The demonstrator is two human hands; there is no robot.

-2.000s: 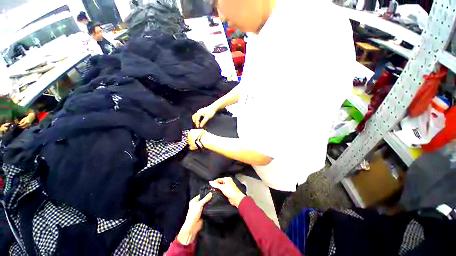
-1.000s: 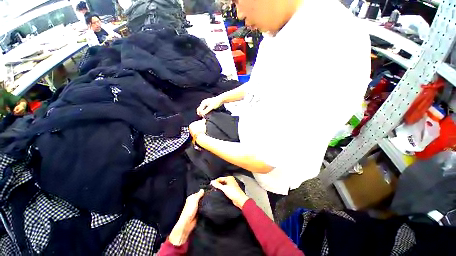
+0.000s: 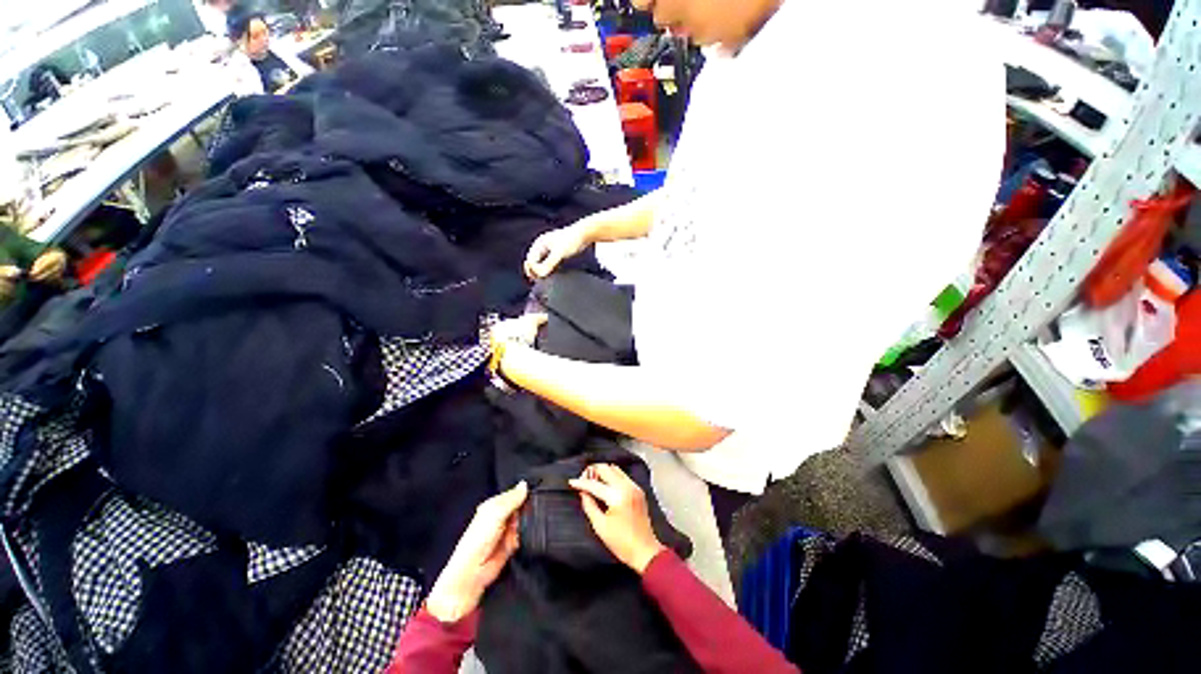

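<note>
A plain black garment piece lies over the near table end and hangs toward me. My left hand pinches its upper left edge with thumb and fingers. My right hand holds the cloth at the upper right of the same edge, fingertips bent on it. The cloth between my hands is spread fairly flat. No tool can be made out in either hand. A person in white stands across at the right, with hands on another black piece.
A large navy garment heap with black-and-white check lining fills the left. Perforated grey shelving stands right. More dark checked garments lie low right, beside blue material. Red stools stand behind the table.
The bunched black cloth between my hands is now flatter and wider. My right hand has shifted slightly right, my left hand slightly left. The other person's upper hand has lifted off the cloth.
</note>
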